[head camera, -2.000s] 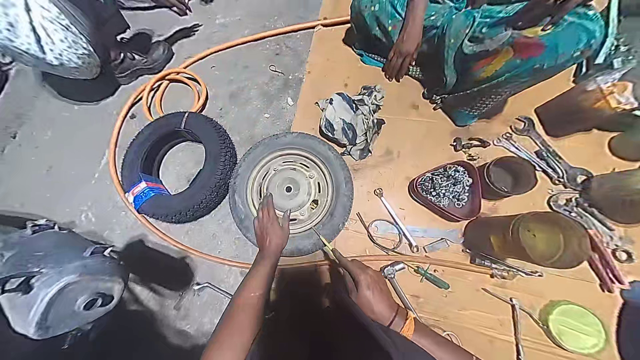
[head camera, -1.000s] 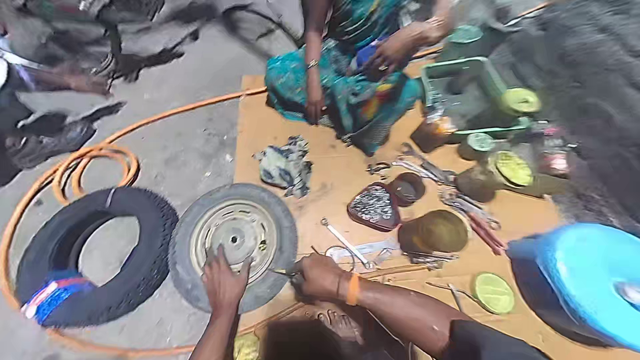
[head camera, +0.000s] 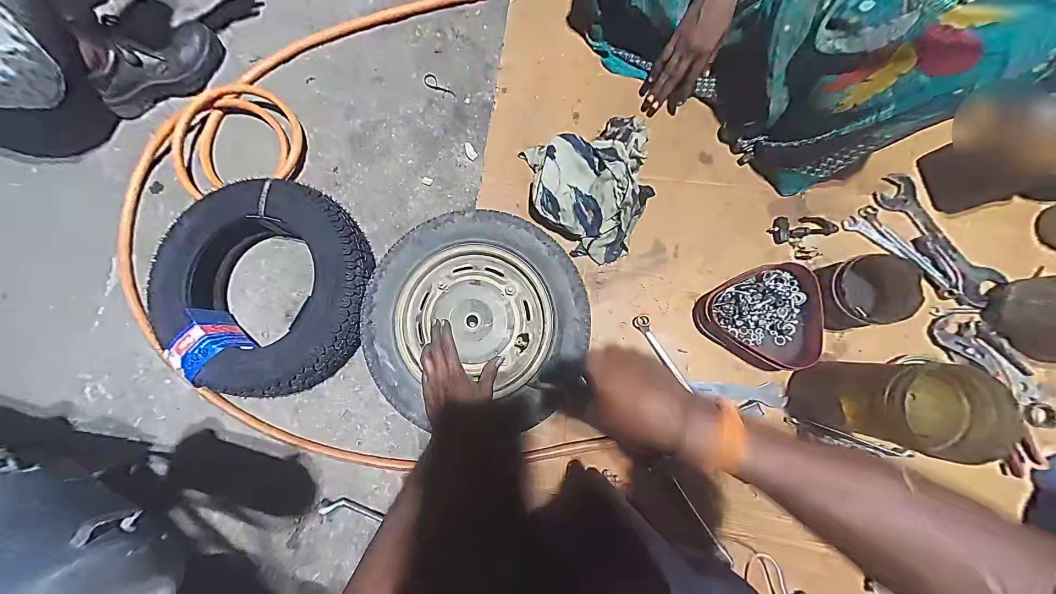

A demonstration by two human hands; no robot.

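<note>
A small wheel with a mounted tyre lies flat, its pale metal rim facing up. On the lower part of the rim, near the hub, rests my left hand, fingers spread and holding nothing. My right hand, blurred, is closed around a dark tool that reaches the lower right edge of the rim; the tool's kind is hard to tell. A brass-coloured valve shows in a rim slot. Touching or nearly touching the wheel on the left is a loose black tyre with a blue and red wrapper.
An orange hose curls round both tyres. Right of the wheel lie a crumpled cloth, a combination wrench, a tray of nuts and washers, brown containers and several spanners. A person's hand hangs near the cloth.
The view has shifted. My right hand stays by the lower right of the rim with a tool in it; my left hand remains on the rim.
</note>
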